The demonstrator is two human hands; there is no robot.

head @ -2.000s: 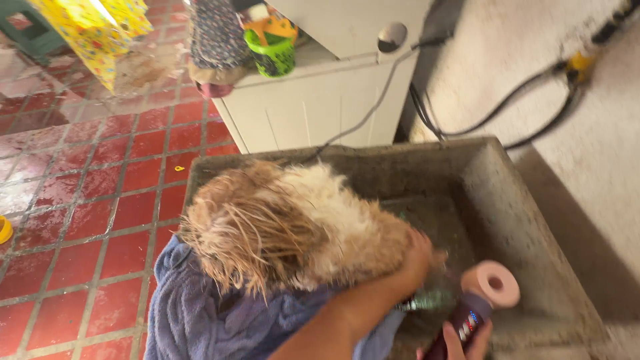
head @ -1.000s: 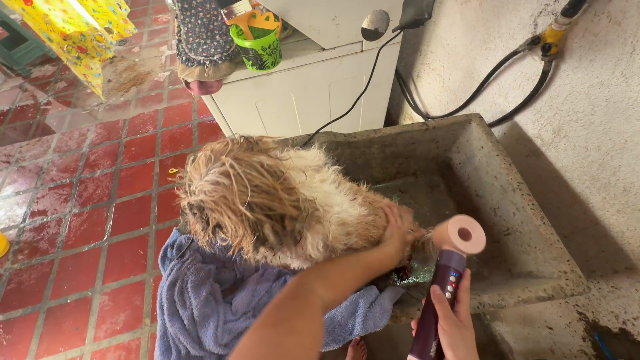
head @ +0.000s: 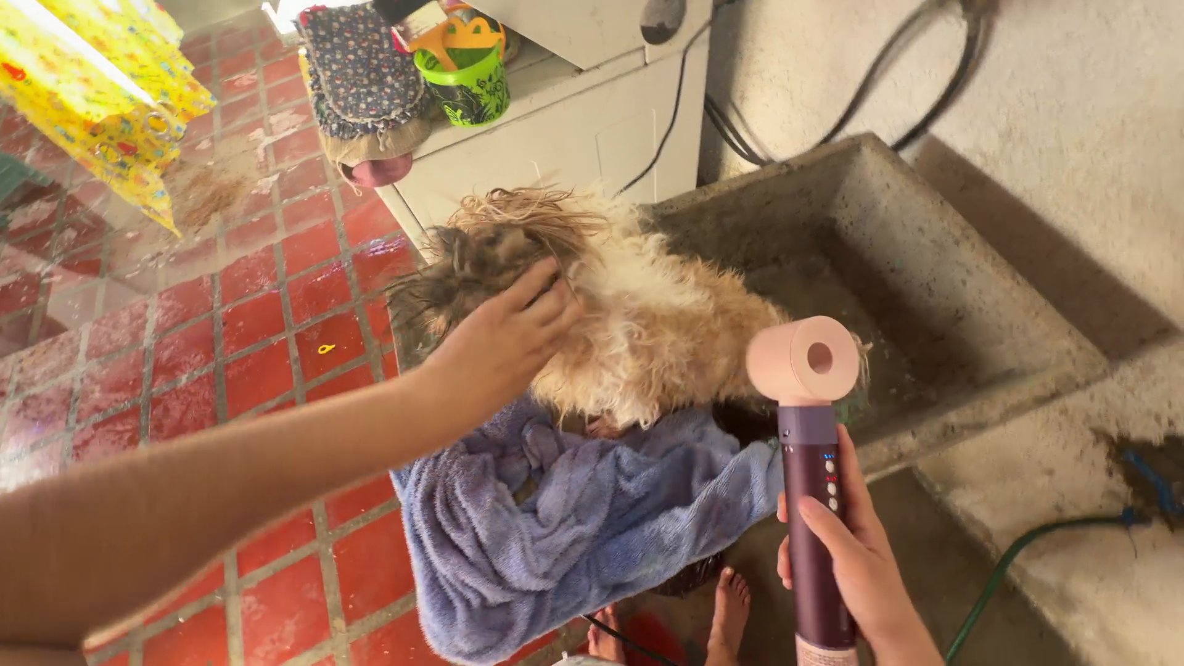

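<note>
A long-haired tan and cream dog (head: 647, 314) with damp-looking fur is on a blue-purple towel (head: 573, 527) at the edge of a concrete sink (head: 980, 370). My left hand (head: 518, 333) rests on the fur at the side of the dog's head, its fingers bent; whether they grip any fur cannot be told. My right hand (head: 856, 546) is wrapped around the dark purple handle of a hair dryer (head: 814, 462). The dryer's round pink head is upright near the dog's rear, and small lights show on the handle.
Behind the dog stands a white cabinet (head: 555, 129) holding a green bucket (head: 472, 88) and patterned cloth (head: 356, 74). Black cables run behind the sink. A green hose (head: 1017, 546) lies at lower right. Red tiles (head: 277, 370) cover the floor at left; bare feet show below the towel.
My left hand has moved from the dog's rear to its head. The dog's head has turned. The hair dryer stays in my right hand, now more upright.
</note>
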